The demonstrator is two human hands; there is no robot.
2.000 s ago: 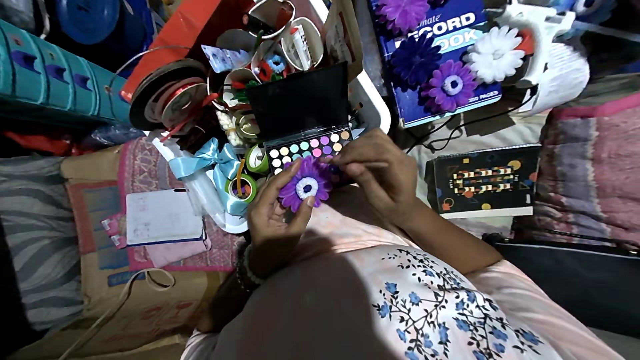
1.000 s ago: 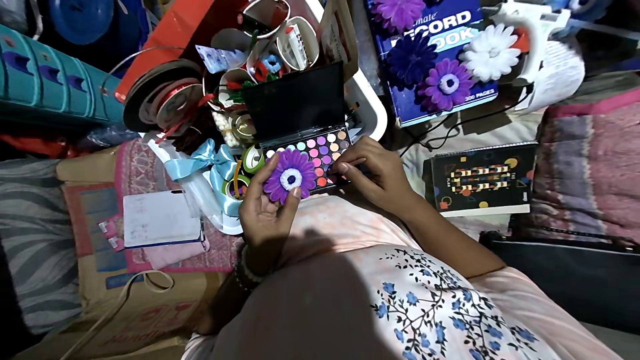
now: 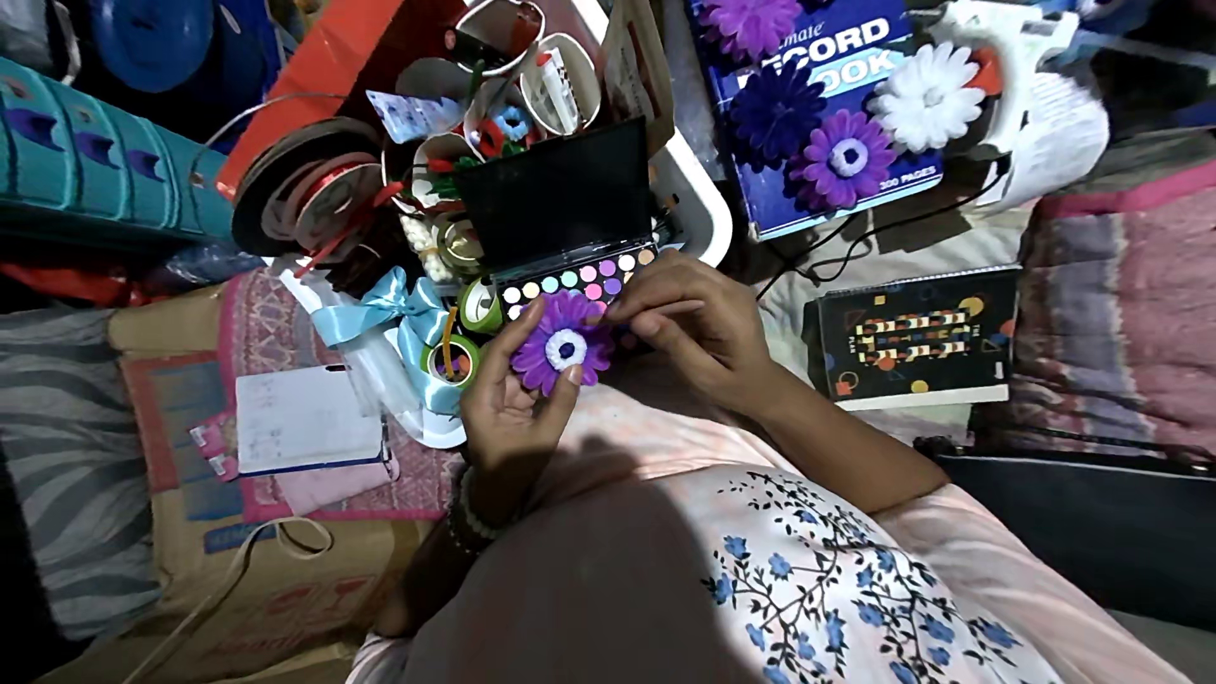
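Note:
My left hand holds a purple artificial flower with a white ring and dark middle, its thumb at the lower petals. My right hand is at the flower's upper right edge, with thumb and fingertips pinched together; a small thin item may be between them, but I cannot tell. Behind the flower lies an eyeshadow palette with many round colour pans and its black lid raised. The hands and flower hide part of the pans.
A white tub holds cardboard tubes and ribbon spools. A light blue bow and green tape rolls lie left. A record book bears several artificial flowers, beside a white glue gun. A spiral-bound book lies right.
My right hand moved from the flower to the palette's pans, then back to the flower. My left hand lowered the flower a little left, then brought it back right.

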